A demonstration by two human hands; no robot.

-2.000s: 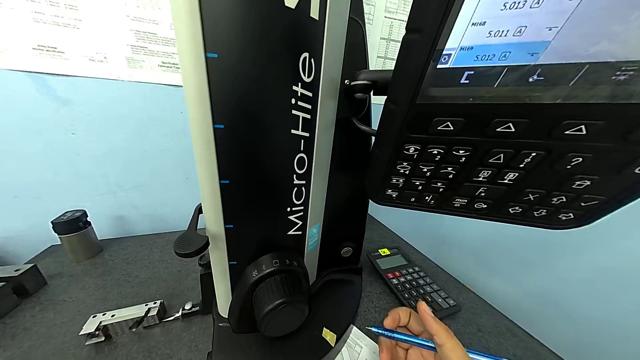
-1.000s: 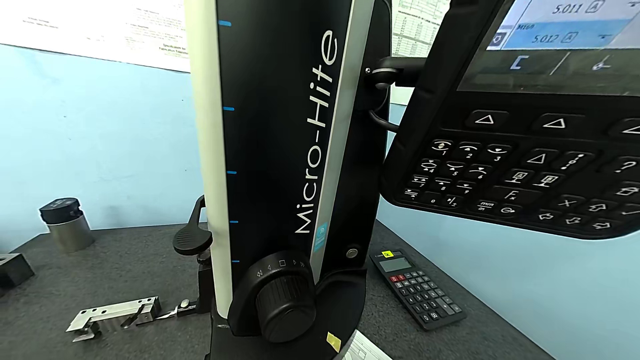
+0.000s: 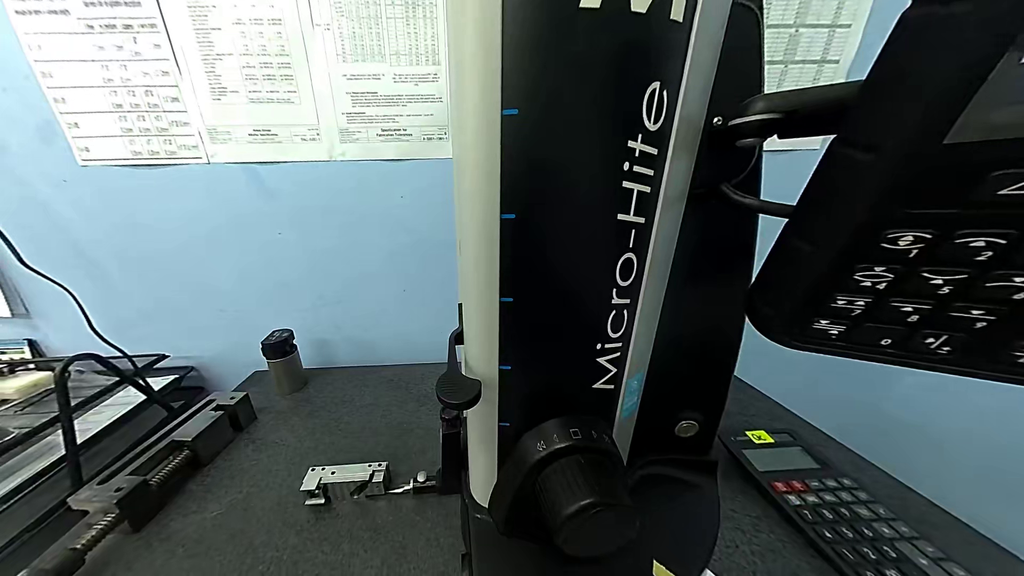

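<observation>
Neither of my hands shows at this moment. A Micro-Hite height gauge (image 3: 592, 240) stands upright in the middle, with a black control knob (image 3: 586, 504) low on its front. Its probe (image 3: 420, 482) reaches left to a small machined metal part (image 3: 346, 476) on the dark surface plate; whether the two touch is not clear. The gauge's keypad panel (image 3: 896, 264) hangs at the right on an arm. A black calculator (image 3: 848, 504) with a yellow sticker lies at the lower right.
At the left lies a steel vise (image 3: 172, 448) with a threaded screw, beside black wire trays (image 3: 72, 416). A metal cylinder with a black cap (image 3: 286, 368) stands near the back edge. Printed sheets (image 3: 256, 80) hang on the blue wall.
The hand holding a blue pen by the calculator two seconds ago has left the view. The view has turned left, bringing in the trays and more of the vise.
</observation>
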